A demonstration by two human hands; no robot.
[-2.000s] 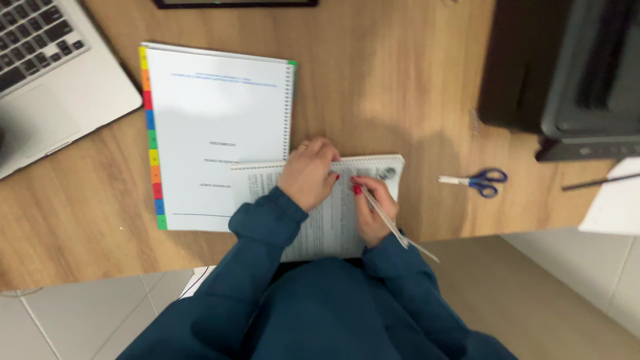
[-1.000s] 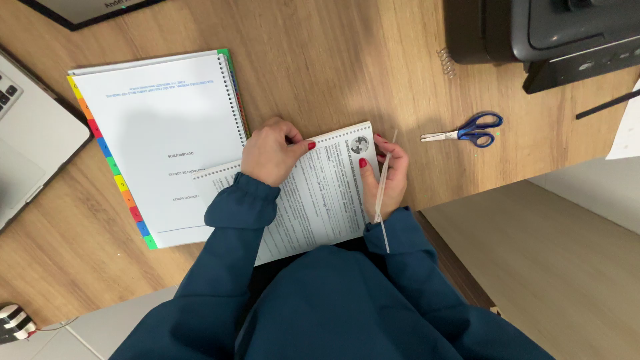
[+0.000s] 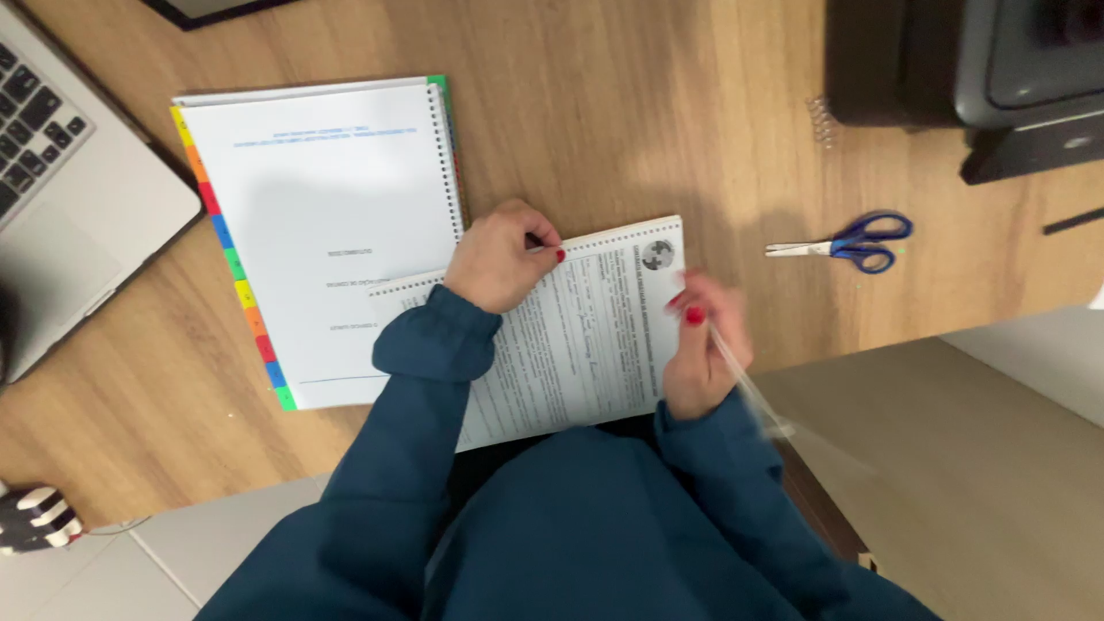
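Note:
A stack of printed sheets (image 3: 595,345) with punched holes along its far edge lies at the desk's front edge, overlapping a thicker document with coloured index tabs (image 3: 345,207). My left hand (image 3: 504,259) rests on the stack, thumb and fingers pinching at the punched edge. My right hand (image 3: 707,341), partly blurred, is at the stack's right edge. A thin, pale flexible strand (image 3: 737,371), perhaps a plastic binding coil, trails from its fingers toward me; its far end is blurred. Blue-handled scissors (image 3: 841,243) lie to the right, blades pointing left.
A laptop (image 3: 112,233) stands at the left. At the upper right are a black printer (image 3: 1026,78) and a small wire-like coil (image 3: 821,122) beside it. A dark-framed object (image 3: 216,9) sits at the top edge. A striped object (image 3: 39,517) is at the lower left desk edge.
The trailing strand, upright beside my right hand a second ago, now slants away to the lower right. My left hand stays at the punched edge.

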